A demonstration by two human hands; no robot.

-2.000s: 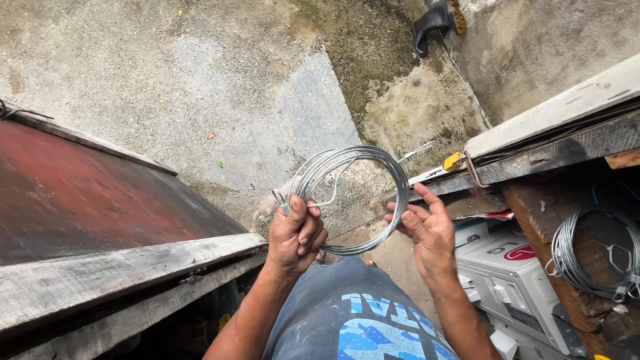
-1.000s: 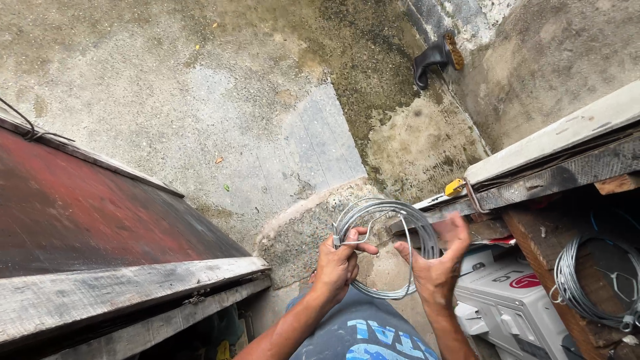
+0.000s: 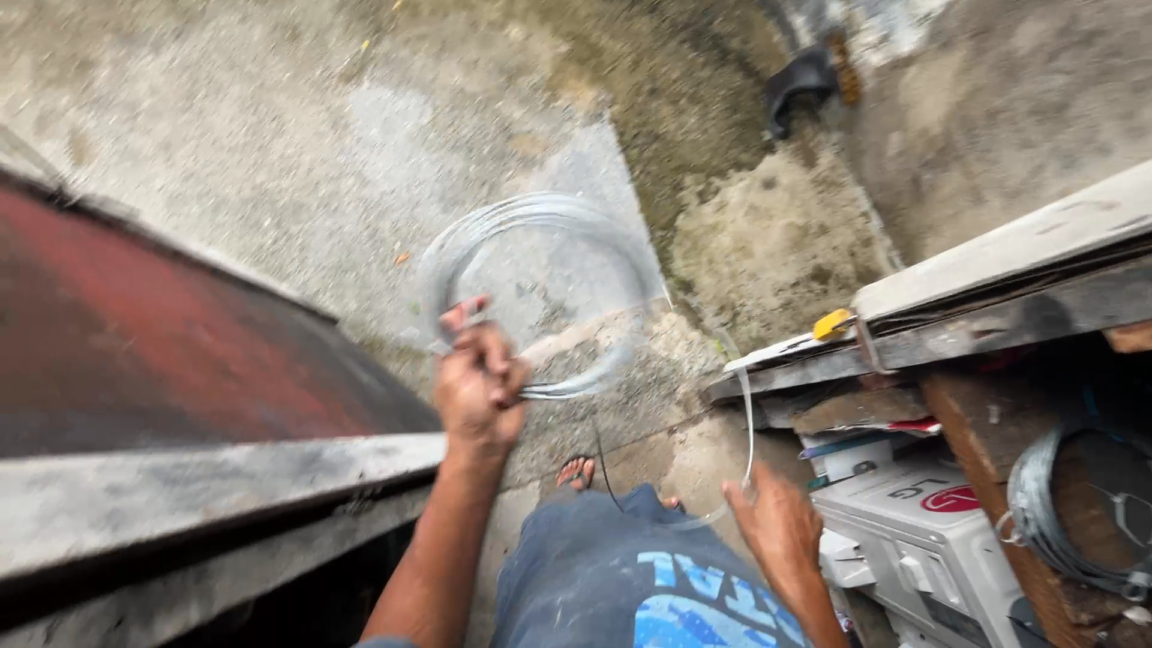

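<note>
A coil of silvery metal wire (image 3: pixel 540 202), blurred by motion, is held out over the concrete floor. My left hand (image 3: pixel 481 369) grips the coil at its lower left side, fingers closed around it. Apart from the coil, at the lower right, my right hand (image 3: pixel 774 526) is blurred beside a loose length of wire (image 3: pixel 749 432), which curves down past its fingertips toward my shirt. Whether those fingers pinch the wire cannot be made out.
On the left stands a red and black panel (image 3: pixel 180 333) with a weathered wooden edge. A wooden ledge (image 3: pixel 1008 310) with a yellow-handled tool (image 3: pixel 832 324) crosses the right. Below it are a white LG unit (image 3: pixel 927 531) and another wire coil (image 3: pixel 1044 486). A dark boot (image 3: pixel 801 85) lies beyond.
The coil has gone from between both hands to my left hand alone, out to the left. My right hand has moved down, away from the coil, and a loose length of wire now hangs near it.
</note>
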